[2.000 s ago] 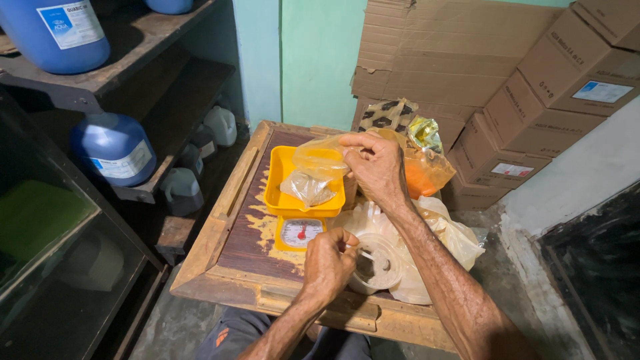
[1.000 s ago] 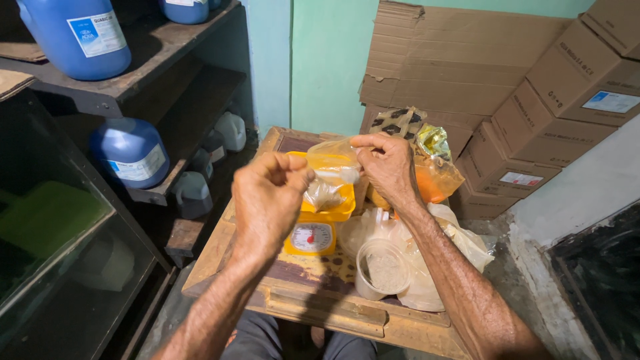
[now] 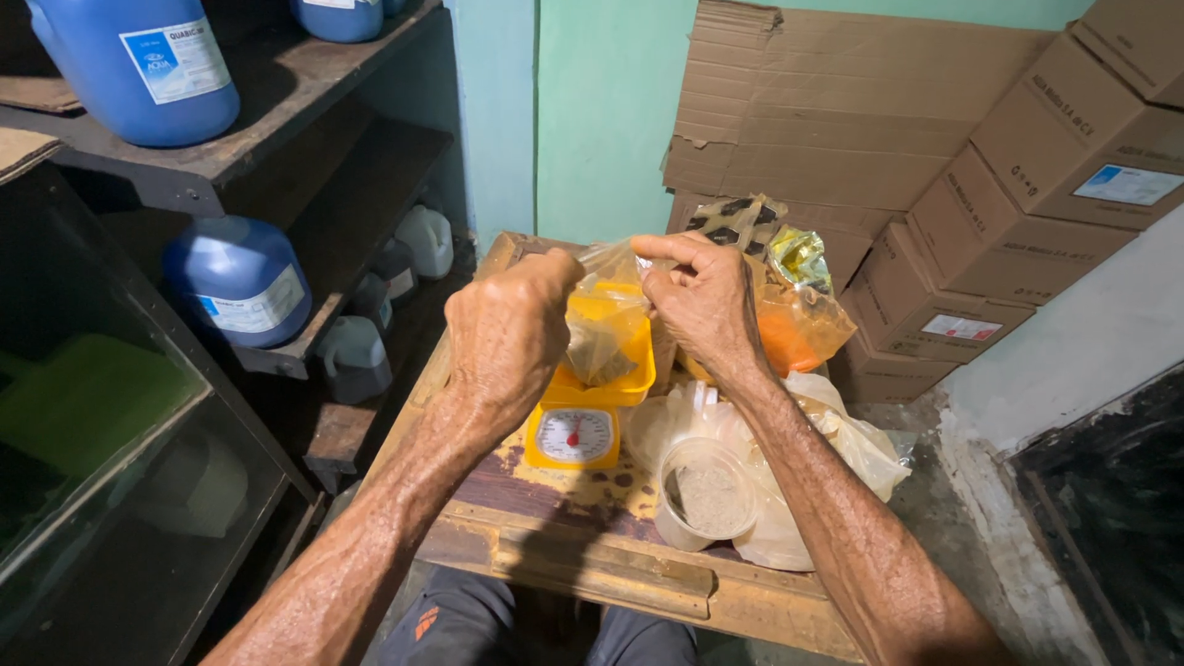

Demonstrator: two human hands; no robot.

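My left hand [image 3: 513,328] and my right hand [image 3: 705,301] pinch the top of a clear plastic bag [image 3: 606,324] from both sides. Greyish powder lies in the bottom of the bag, over the yellow tray [image 3: 638,375] of a small kitchen scale [image 3: 573,436] with a round dial. Whether the bag rests on the tray, I cannot tell. Right of the scale is a round plastic tub [image 3: 708,495] of greyish powder, with a pale lid [image 3: 652,430] behind it. Beneath my right forearm lie whitish plastic bags [image 3: 772,532].
A bag of orange material [image 3: 795,328] and a gold foil packet [image 3: 801,259] sit at the back right of the wooden table [image 3: 601,578]. Shelves with blue jugs [image 3: 239,282] stand left. Cardboard boxes [image 3: 1022,222] are stacked right; flattened cardboard [image 3: 832,111] leans on the wall.
My left hand has risen from beside the scale and the tub to the top of the bag, which it now grips opposite my right hand. The bag's top is stretched between them.
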